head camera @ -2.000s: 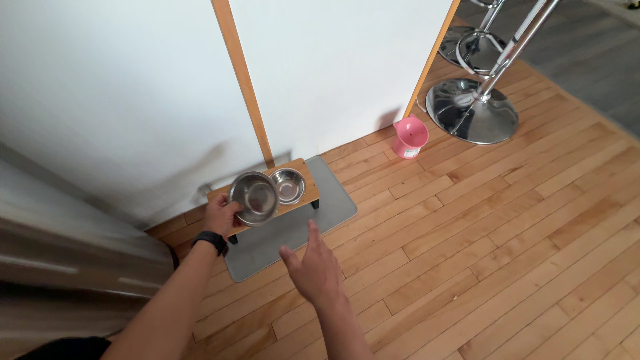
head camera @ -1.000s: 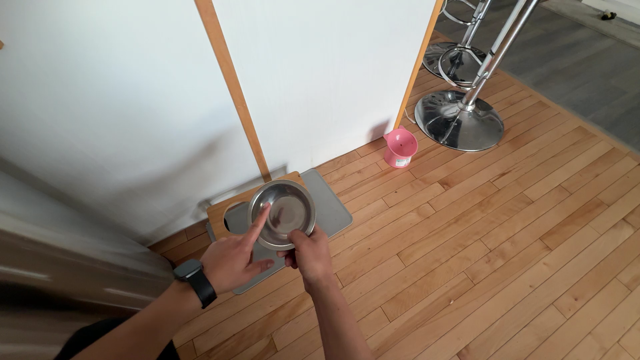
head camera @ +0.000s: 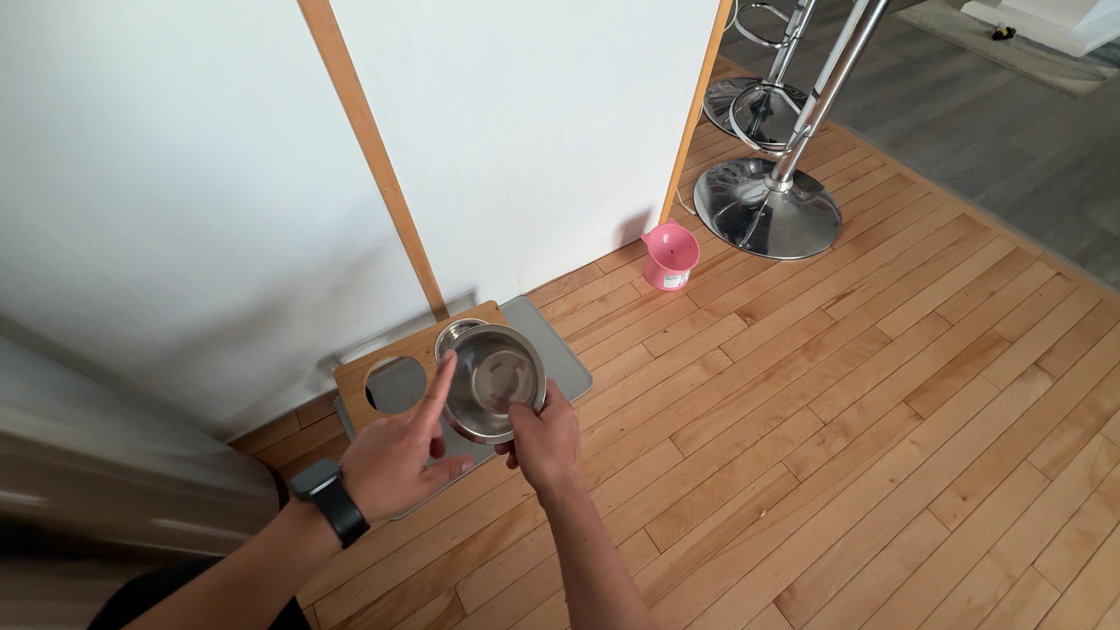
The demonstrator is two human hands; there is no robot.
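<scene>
My right hand (head camera: 542,437) grips the lower rim of a stainless steel bowl (head camera: 494,381), thumb on the inside. Beside the bowl's left rim, my left hand (head camera: 394,455) has its index finger stretched out and its thumb apart, holding nothing. Behind and below them stands a wooden bowl stand (head camera: 350,376) with one round opening vacant. A second steel bowl (head camera: 455,332) sits in its other opening, partly hidden by the held one. The stand rests on a grey mat (head camera: 556,346).
A pink raised pet bowl (head camera: 672,254) stands on the wood floor by the white panel's (head camera: 525,131) corner. Chrome stool bases (head camera: 770,210) are beyond it. At the lower left is a shiny, rounded metallic surface (head camera: 131,472).
The steel bowl was in my left hand near the stand's left side; my right hand now holds it, farther right. My left hand has let go, and the stand's left opening shows.
</scene>
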